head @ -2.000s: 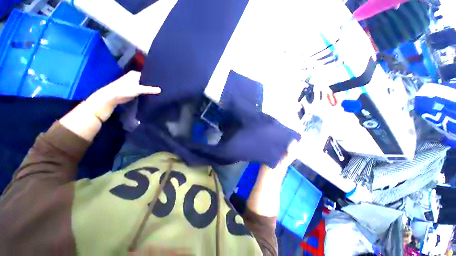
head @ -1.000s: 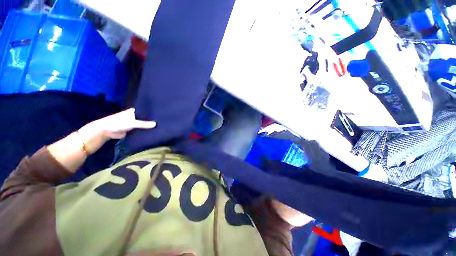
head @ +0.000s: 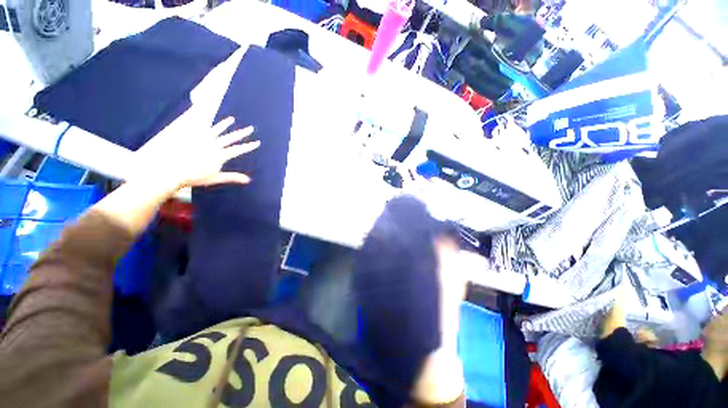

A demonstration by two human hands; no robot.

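A long navy garment piece [head: 249, 151] lies over the white table [head: 319, 159] and hangs over its front edge onto the wearer's lap. My left hand [head: 211, 155] rests on its left side with the fingers spread. My right hand [head: 449, 319] is blurred, at the right part of the navy cloth [head: 397, 279], which is bunched up above the table's front edge; its fingers are not clear. The white sewing machine head [head: 479, 171] with its black panel stands right of the cloth.
A dark cloth stack [head: 140, 76] lies at the table's left. Blue crates [head: 40, 231] stand at the left, another [head: 481, 351] below the table at right. Checked fabric [head: 591, 231] is heaped at right. A person's dark sleeve [head: 646, 366] shows at the lower right. A pink cone [head: 389, 36] stands behind.
The view has turned, showing more table at left. My left hand has spread its fingers over the cloth. The right part of the cloth has moved from the far right to beside the machine.
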